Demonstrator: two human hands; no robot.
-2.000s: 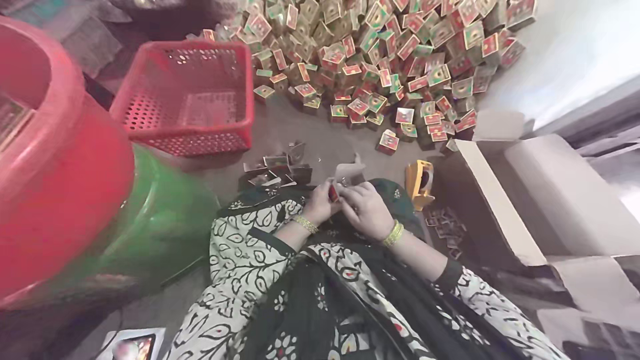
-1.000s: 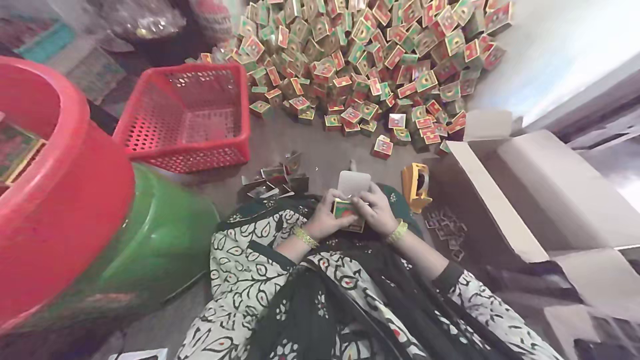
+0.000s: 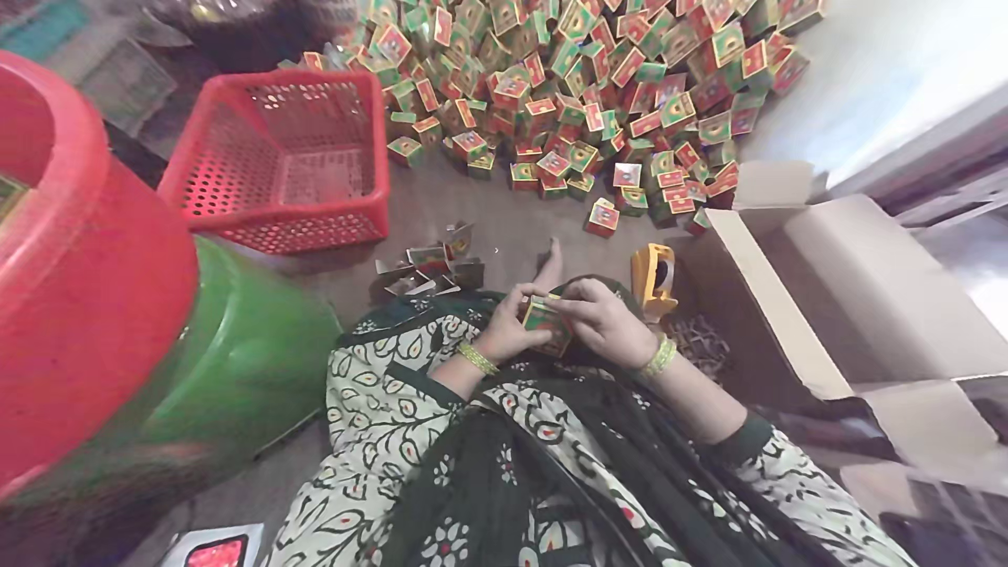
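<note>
Over the lap, my left hand (image 3: 506,329) grips a small green and red printed carton (image 3: 546,324) by its left side. My right hand (image 3: 605,323) touches the same carton at its upper right edge, fingers bent over the top. Several loose flattened or part-folded card pieces (image 3: 431,266) lie on the floor just beyond my left hand. A yellow tape dispenser (image 3: 654,279) stands to the right of my right hand. Beyond both hands is a big heap of small printed cartons (image 3: 551,110), with one carton (image 3: 602,217) at its near edge.
A red perforated plastic basket (image 3: 295,216) stands at the upper left. A large red tub (image 3: 118,315) and a green tub (image 3: 236,339) fill the left side. At the right is an open cardboard box (image 3: 776,307). A bare foot (image 3: 552,262) shows beyond the hands.
The pale flap or card that stood up above the hands a second ago no longer shows, and the right hand now lies over the carton's top edge.
</note>
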